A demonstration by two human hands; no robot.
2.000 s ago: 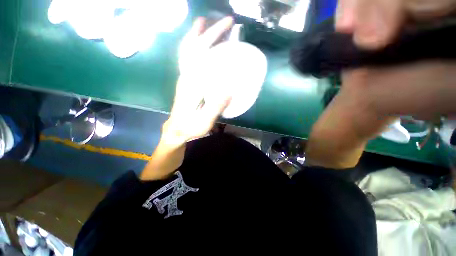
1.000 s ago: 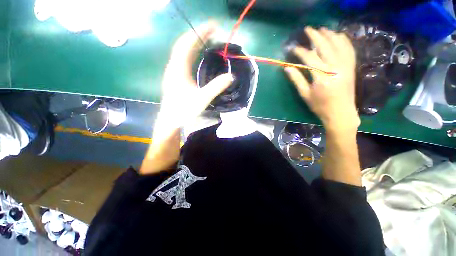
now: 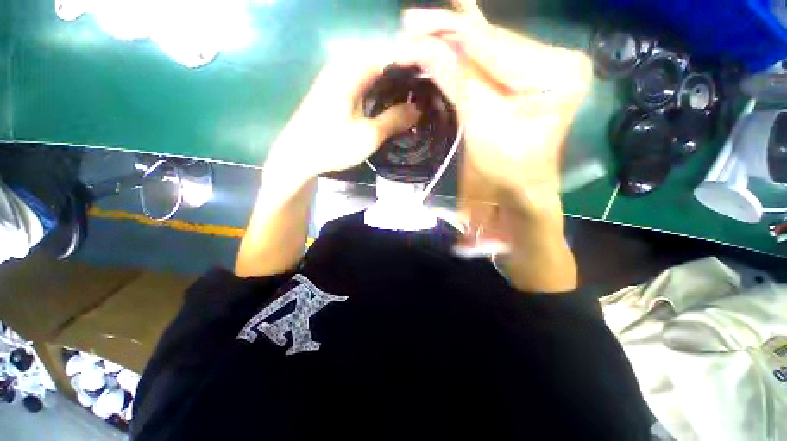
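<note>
The white housing (image 3: 401, 207) stands at the centre, its neck towards my body. A black round body (image 3: 412, 142) is seated in its wide end. My left hand (image 3: 341, 121) holds the housing from the left, thumb on the black body. My right hand (image 3: 518, 103) is at the housing's upper right edge, fingers bent and blurred; what its fingertips hold is hidden. A thin white strand (image 3: 447, 168) runs along the housing's right side. A small white plug end (image 3: 475, 250) hangs below my right hand, over my shirt.
Overexposed white covers (image 3: 185, 34) lie at the upper left of the green bench (image 3: 112, 103). Black round caps (image 3: 647, 138) are piled at the right, below a blue bin (image 3: 733, 30). A white unit (image 3: 732, 185) stands further right. A cardboard carton (image 3: 103, 319) is at the lower left.
My right hand has moved left from near the black caps to the housing. The red and orange leads that stretched out from the black body no longer show clearly.
</note>
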